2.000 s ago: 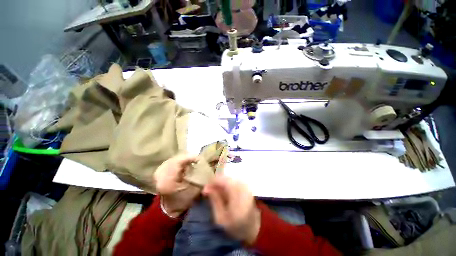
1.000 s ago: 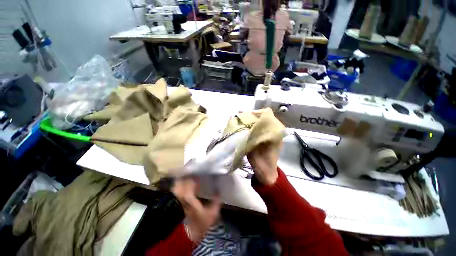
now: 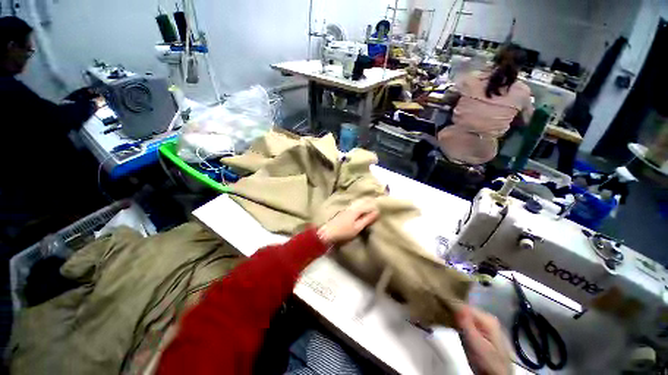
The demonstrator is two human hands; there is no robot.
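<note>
The khaki garment (image 3: 289,187) lies heaped on the white table, and one part stretches right toward the sewing machine (image 3: 546,264). My left hand (image 3: 350,223) rests on the middle of the garment with its fingers bent on the cloth. My right hand (image 3: 483,338), slightly blurred, grips the garment's right end in front of the machine. The needle area is partly hidden behind the cloth. The black shears (image 3: 536,333) lie under the machine arm, to the right of my right hand.
A green-rimmed basket (image 3: 192,173) with a clear plastic bag (image 3: 227,128) stands behind the table's left end. A darker olive-khaki heap (image 3: 121,293) lies in a crate at lower left. One person sits at a machine at far left, another sits behind my table.
The view has swung left. My left hand has moved from the white cloth onto the khaki heap. The garment's right end has come down, and the white lining no longer shows clearly.
</note>
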